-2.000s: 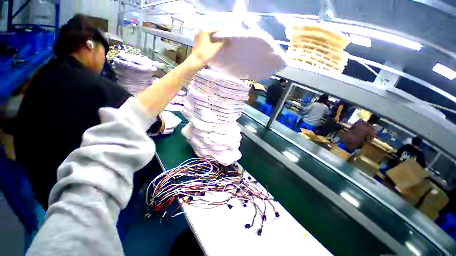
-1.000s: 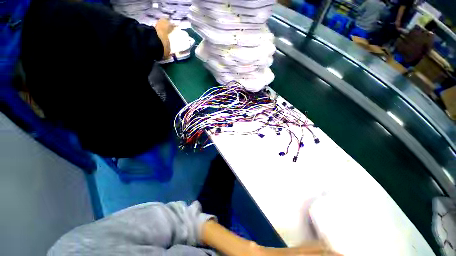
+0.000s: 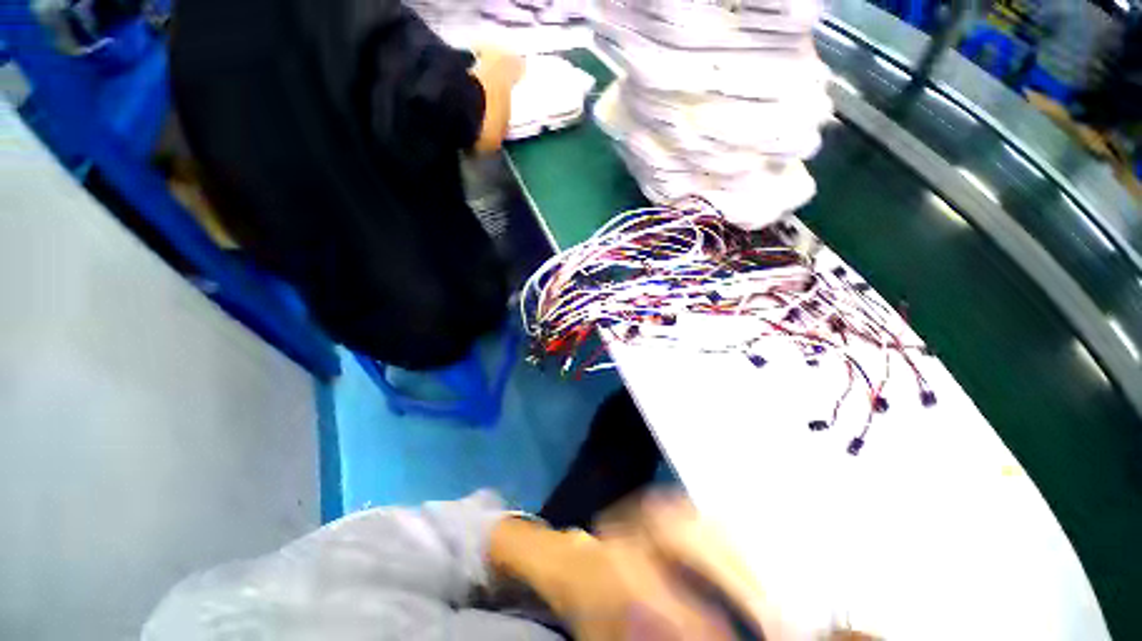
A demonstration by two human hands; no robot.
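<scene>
My left hand (image 3: 645, 570) is at the bottom centre, over the near edge of the white board (image 3: 852, 538). It is strongly blurred, so its finger positions are unclear. A dark strip (image 3: 724, 604) shows beside its fingers; I cannot tell what it is. A small skin-coloured patch (image 3: 854, 636) at the bottom edge may be my right hand, almost wholly cut off. No white panel can be told apart from the board near my hands. The wire harness bundle (image 3: 670, 269) lies beyond them, with black plugs (image 3: 855, 445) fanned over the board.
A tall stack of white panels (image 3: 720, 100) stands behind the bundle. A person in black (image 3: 338, 163) sits at the left, with a hand at a smaller white stack (image 3: 547, 94). A blue stool (image 3: 457, 391) is below. The green conveyor (image 3: 989, 301) runs along the right.
My left hand came down from the tall stack with a white panel to the near board. It is now further left and nearer the board's edge, and the panel no longer shows clearly.
</scene>
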